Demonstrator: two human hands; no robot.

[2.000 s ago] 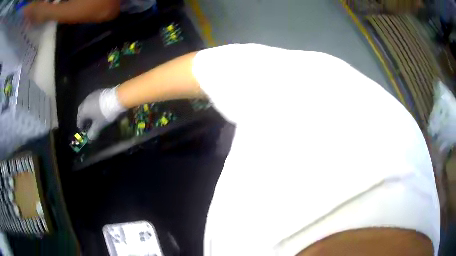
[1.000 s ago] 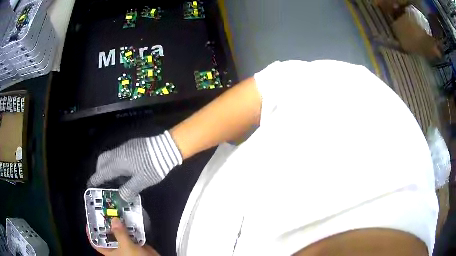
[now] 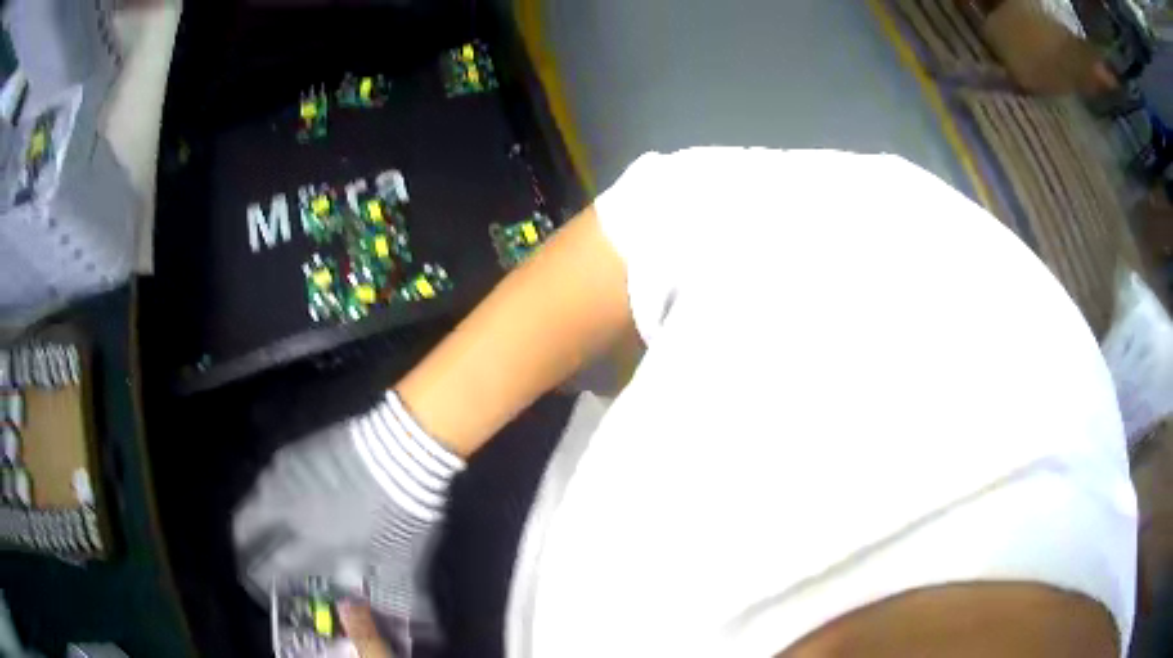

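A white plastic housing (image 3: 293, 632) lies at the bottom edge, partly cut off. A green circuit board with a yellow block (image 3: 323, 618) sits inside it. My left hand (image 3: 364, 632) is bare; only its thumb shows, over the housing beside the board, and the rest is out of the picture. My right hand (image 3: 341, 514), in a grey knitted glove with a striped cuff, is blurred and bent over the housing's upper edge. Its fingertips are hidden, so its grip cannot be made out.
Several loose circuit boards (image 3: 381, 244) lie on the black case marked "Mitra" (image 3: 232, 302) ahead. Stacked white housings (image 3: 71, 219) stand at the left. Below them is a parts tray (image 3: 54, 444) with rows of small blocks. A yellow floor line runs beyond the case.
Two seconds ago my right hand was at a board on the case's near left corner; it came back to the housing. Since one second ago, the housing and hands appear lower in view.
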